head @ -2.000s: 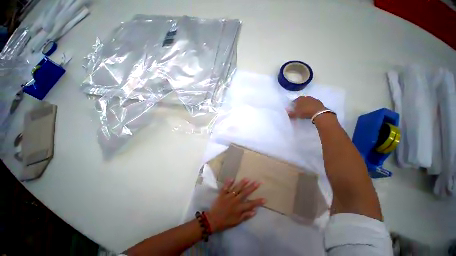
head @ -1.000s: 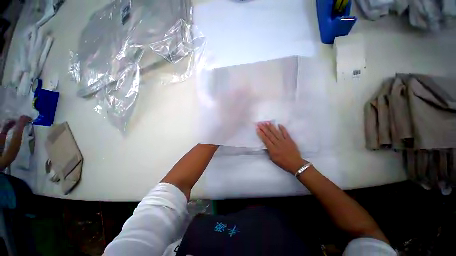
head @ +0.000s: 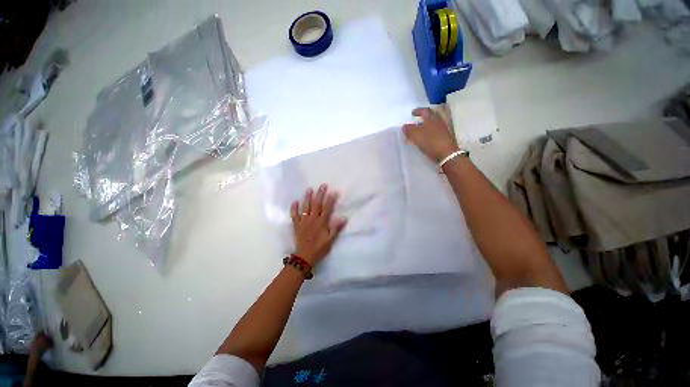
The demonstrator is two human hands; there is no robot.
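Note:
A handbag lies flat under thin white tissue paper, its beige-grey shape showing through. My left hand lies on the paper near the bag's left part, palm down, fingers spread. My right hand is at the upper right corner of the wrapped bag, fingers bent at the paper's edge, just below the blue tape dispenser. A small beige patch shows beside its fingers. Whether it pinches the paper cannot be told. A white sheet lies beyond the bag.
A blue dispenser and label sheets are at the upper right. A tape roll lies at the top. Packed bags are at left, unpacked handbags at right, another handbag lower left. Another person's hand shows at the left edge.
The tissue, folded up over the bag a second ago, now lies flatter. My left hand has come out from beneath it and rests on top. My right hand has moved up to the far right corner.

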